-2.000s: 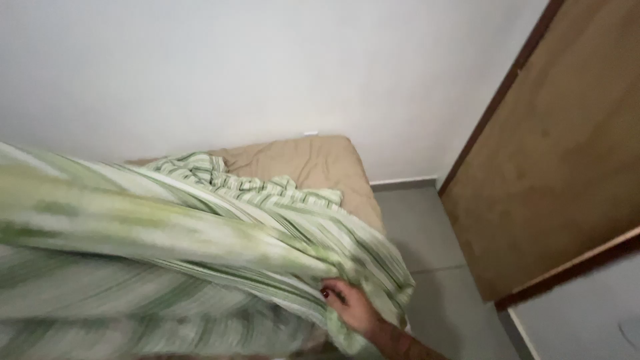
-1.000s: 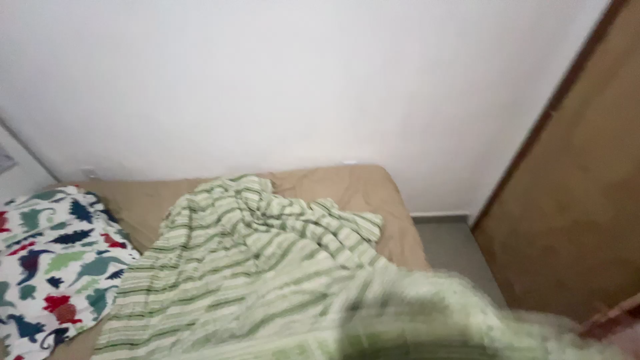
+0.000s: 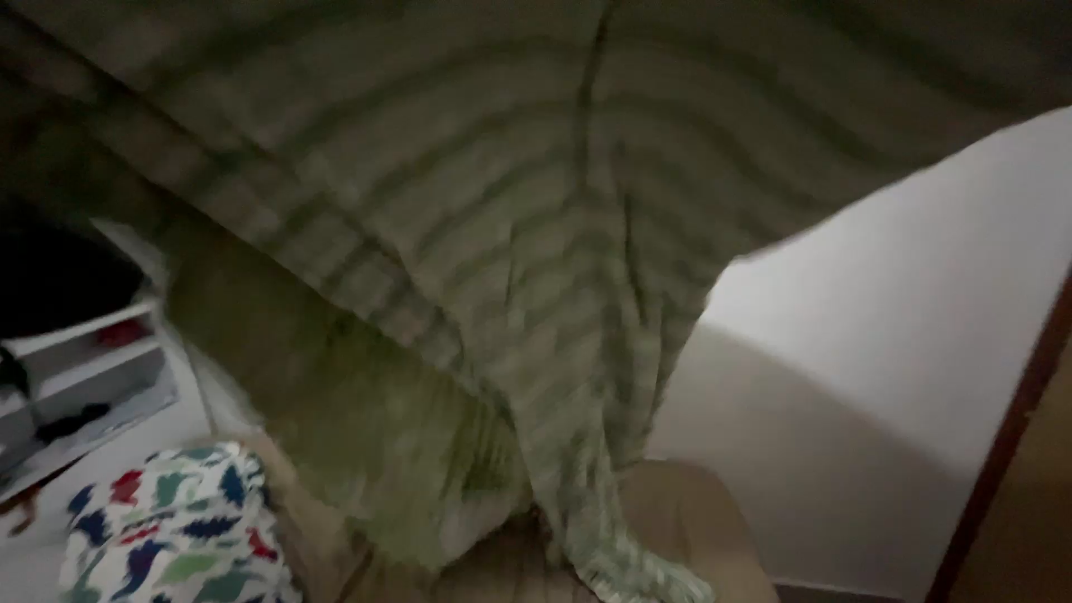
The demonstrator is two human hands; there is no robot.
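Observation:
A green striped blanket (image 3: 536, 201) fills most of the head view, raised in the air and blurred, its gathered lower end hanging down to the bed. A plainer green part of the cloth (image 3: 352, 419) hangs at its left. Below lies the bed's tan fitted sheet (image 3: 687, 519). A pillow with a dinosaur print (image 3: 176, 536) rests at the lower left. Neither of my hands shows in this frame, so what they hold cannot be seen.
White shelves (image 3: 92, 360) with several items stand at the left. The white wall (image 3: 888, 335) rises behind the bed. At the right edge is a brown wooden panel with a dark edge (image 3: 1005, 469).
The striped blanket, spread over the bed one second ago, is now lifted high before the camera. My hand on the cloth two seconds ago is out of view.

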